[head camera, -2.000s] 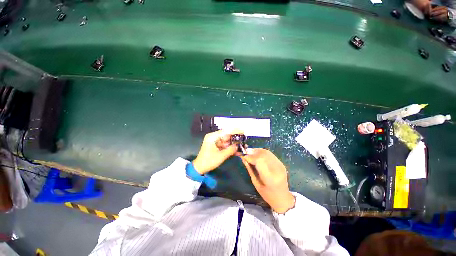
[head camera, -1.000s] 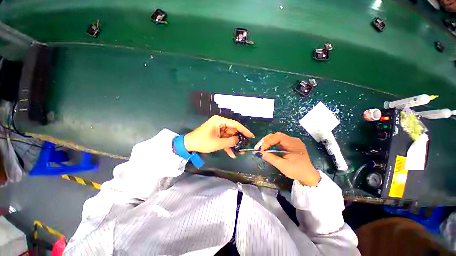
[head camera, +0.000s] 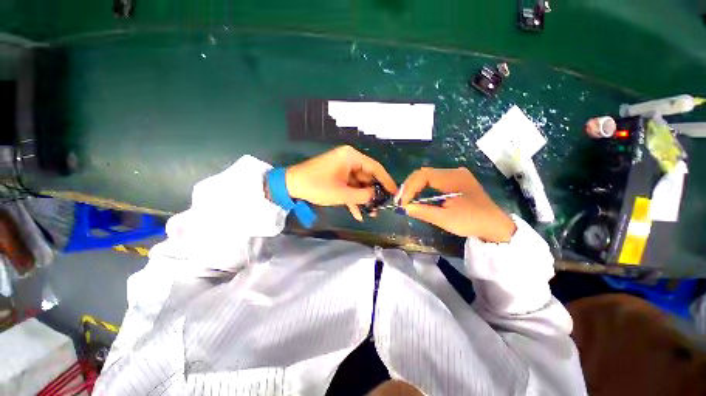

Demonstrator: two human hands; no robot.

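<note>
My left hand (head camera: pixel 334 179), with a blue band on the wrist, holds a small black electronic unit (head camera: pixel 378 195) near the table's front edge. Fingers cover much of the unit. My right hand (head camera: pixel 455 203) holds slim, pale tweezers (head camera: pixel 437 199) between thumb and fingers. Their tips point left at the unit; whether they touch it is too small to tell. An adhesive strip sheet (head camera: pixel 383 121), black at left with a white stepped area at right, lies flat beyond my hands.
A white paper square (head camera: pixel 512 142) lies right, a dispensing syringe (head camera: pixel 532 190) against it, white crumbs around. Further right stand the glue controller (head camera: pixel 619 193), a small round container (head camera: pixel 600 127) and spare syringes (head camera: pixel 658 107). Another unit (head camera: pixel 490 78) lies beyond. A dark block (head camera: pixel 54 108) stands left.
The view has tilted down, so the bench sits higher in the picture. My right hand has turned from pointing up-left to lying sideways, with the tweezers nearly level. My left hand still holds the unit.
</note>
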